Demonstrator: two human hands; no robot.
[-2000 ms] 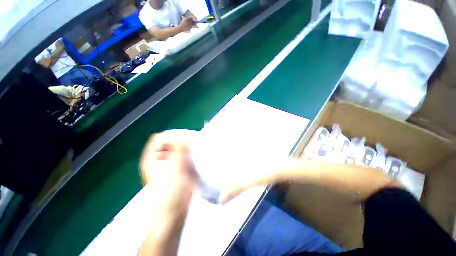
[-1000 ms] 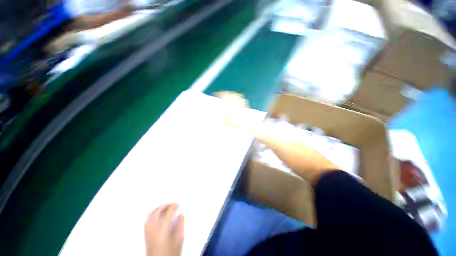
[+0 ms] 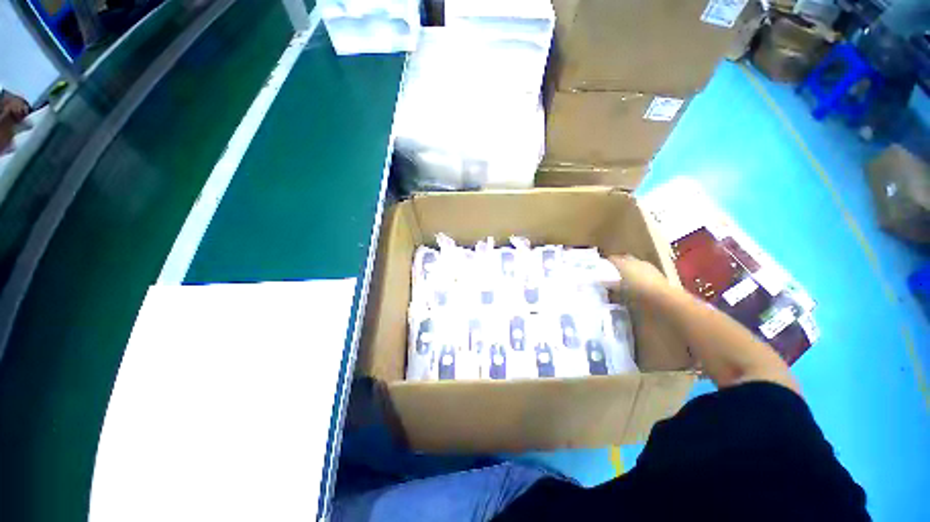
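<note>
An open brown carton (image 3: 520,413) stands beside my legs, right of the bench. In it, several white handheld devices (image 3: 517,333) with dark oval faces stand in rows, in clear bags whose loose ends stick up at the back. My right hand (image 3: 624,277) reaches into the carton's back right corner, at the end of a row. Its fingertips are partly hidden among the white items, and I cannot tell whether it grips one. A white bench sheet (image 3: 229,398) lies to the left. My left hand is not in view.
The dark green conveyor (image 3: 296,173) runs along the left. White trays (image 3: 474,107) are stacked behind the carton, with sealed cartons (image 3: 632,46) beyond. A dark red printed board (image 3: 719,275) lies on the blue floor at right. A person's hand shows at the left edge.
The view has swung right onto the carton. My right hand has moved from over the bench sheet into the carton. My left hand has gone out of view.
</note>
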